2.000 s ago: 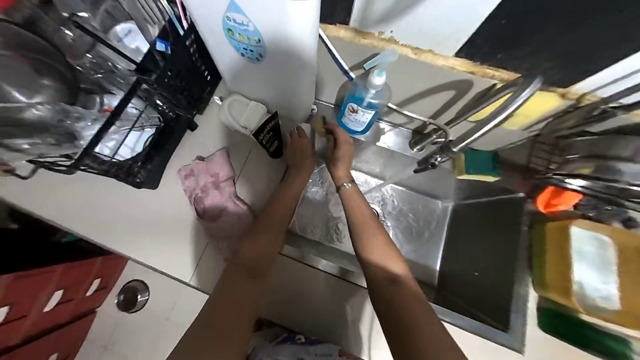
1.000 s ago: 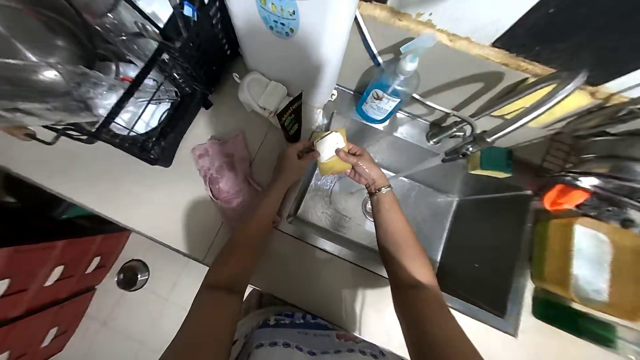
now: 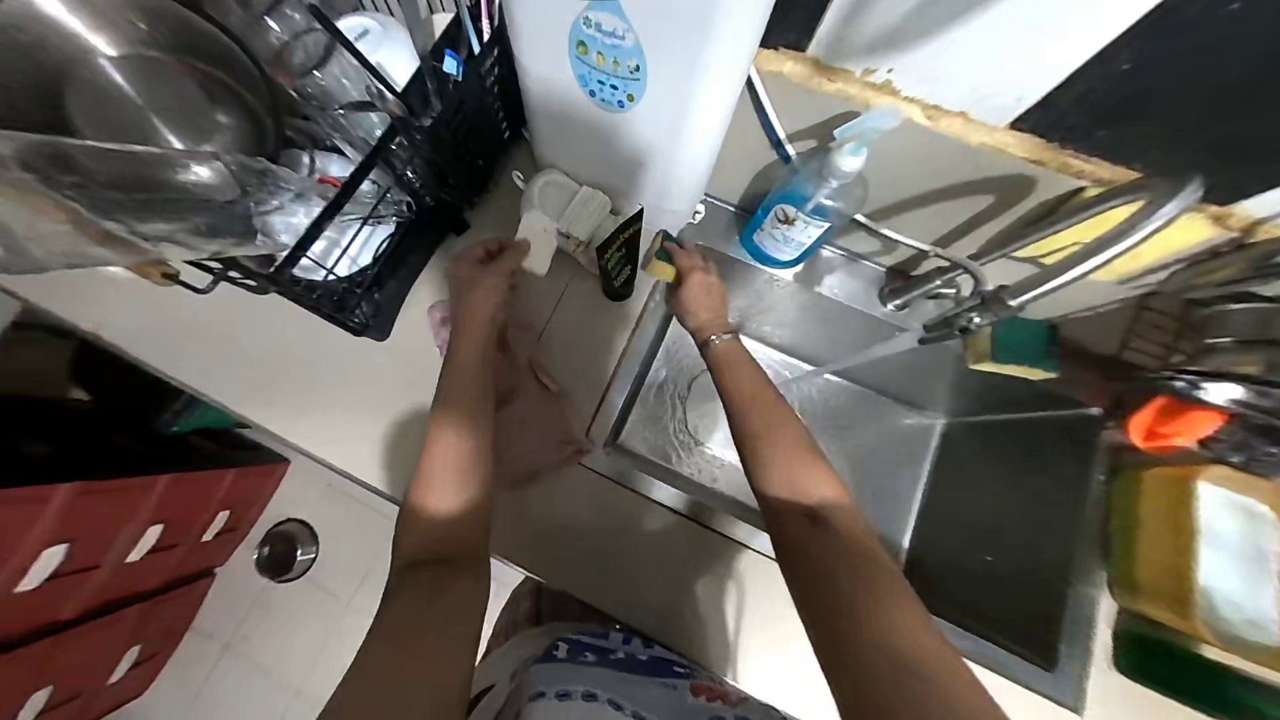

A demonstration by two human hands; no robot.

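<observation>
My left hand [image 3: 485, 278] grips a flat white piece [image 3: 537, 243] by its edge, above the counter and beside a white plastic holder [image 3: 560, 203]. My right hand [image 3: 697, 288] holds a yellow and green sponge [image 3: 661, 257] at the sink's back left corner. Between the two hands a black tube [image 3: 620, 254] stands upright on the counter. A pump bottle of blue liquid [image 3: 795, 222] is behind my right hand. Water runs from the metal faucet [image 3: 1060, 262] into the steel sink [image 3: 650, 480]. A pink cloth [image 3: 530, 425] lies beneath my left forearm, partly hidden by it.
A black dish rack [image 3: 400, 270] with pans and glasses stands at the left, near a white container [image 3: 640, 120]. Another sponge [image 3: 1012, 347] sits behind the faucet's outlet. At the far right are an orange item [image 3: 1175, 422] and a yellow container [image 3: 1160, 550]. Red drawers [image 3: 130, 540] are below left.
My hands have moved apart. The white piece and the sponge, together between both hands over the sink one second ago, are now in separate hands. My left hand has moved left, over the counter.
</observation>
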